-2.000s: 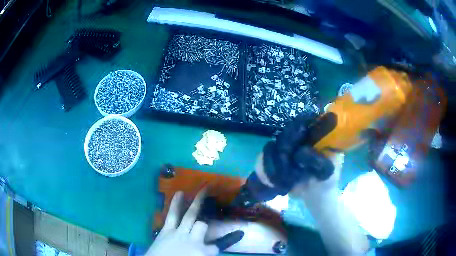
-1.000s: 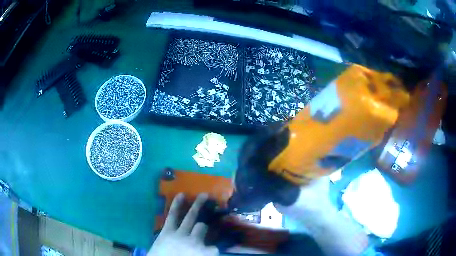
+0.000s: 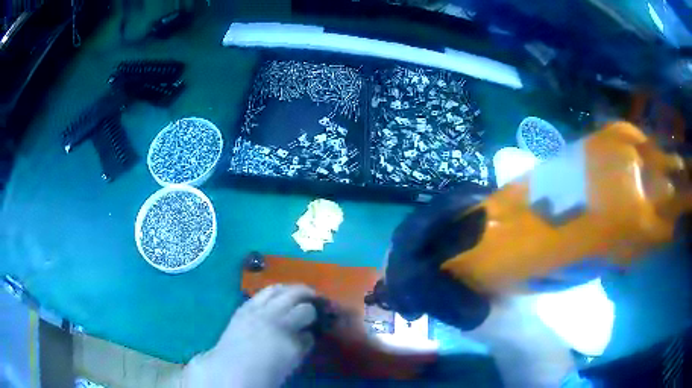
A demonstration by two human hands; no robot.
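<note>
My right hand [image 3: 436, 258], dark-covered on the fingers, is wrapped around the front of the orange electric screwdriver [image 3: 561, 212]. The tool's dark nose points left, over the orange-brown assembly jig [image 3: 326, 276] at the bottom centre. My left hand [image 3: 269, 330] lies on the jig's left part with its fingers curled. Something dark is at its fingertips; I cannot tell whether it is a part or finger covers. Small silver pieces [image 3: 378, 318] show just below the tool's nose. The jig's lower part is blurred and partly hidden by my left hand.
A two-part black tray [image 3: 366, 129] of screws and small parts lies behind the jig. Two round dishes [image 3: 176, 229] and black finned heat sinks [image 3: 114, 140] are at left. A cream pile [image 3: 319, 226] is at centre; another dish [image 3: 540, 138] and a bright white item [image 3: 580, 318] are at right.
The screwdriver and my right hand have swung right and back from the jig compared with one second ago. My left hand's spread fingers have curled in.
</note>
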